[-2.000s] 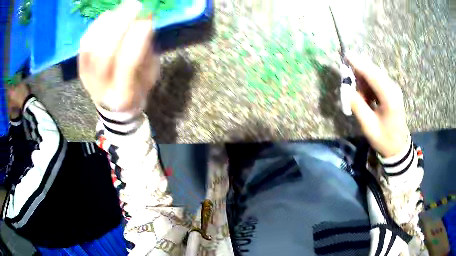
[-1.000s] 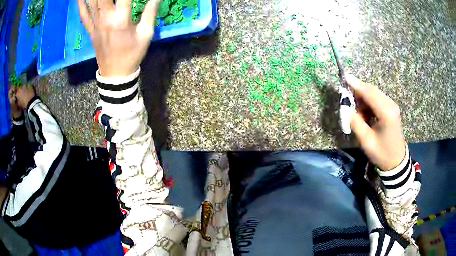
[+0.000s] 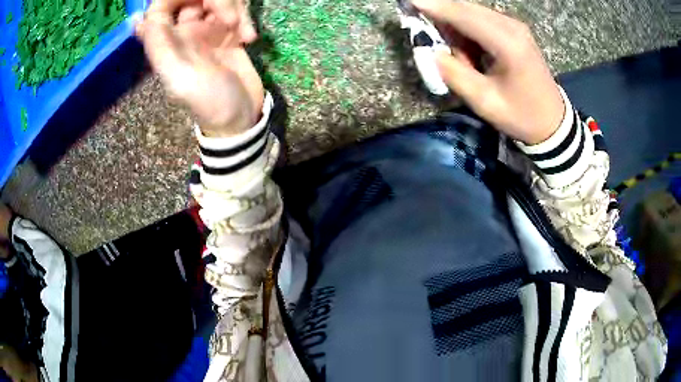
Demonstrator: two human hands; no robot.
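My right hand (image 3: 493, 71) is shut on the trimming knife (image 3: 429, 58), whose white handle with black patches shows at the top centre. Its blade is mostly cut off by the top edge. My left hand (image 3: 209, 67) is raised over the bench, palm partly turned up with curled fingers, right of the blue tray. I cannot tell whether something small is between its fingers. The blue parts tray (image 3: 82, 78) at upper left holds a heap of green parts (image 3: 60, 37). Green trimmings (image 3: 306, 48) lie scattered on the bench between my hands.
The speckled bench top (image 3: 134, 168) has its front edge close to my body. Another person's black-and-white sleeve (image 3: 45, 298) shows at lower left. A cardboard box (image 3: 663, 224) and yellow-black floor tape (image 3: 650, 173) are at the right, below the bench.
The view has shifted, so the bench and tray sit differently in the picture. My left hand has left the green heap and come back beside the tray, nearer my right hand. The knife stays held.
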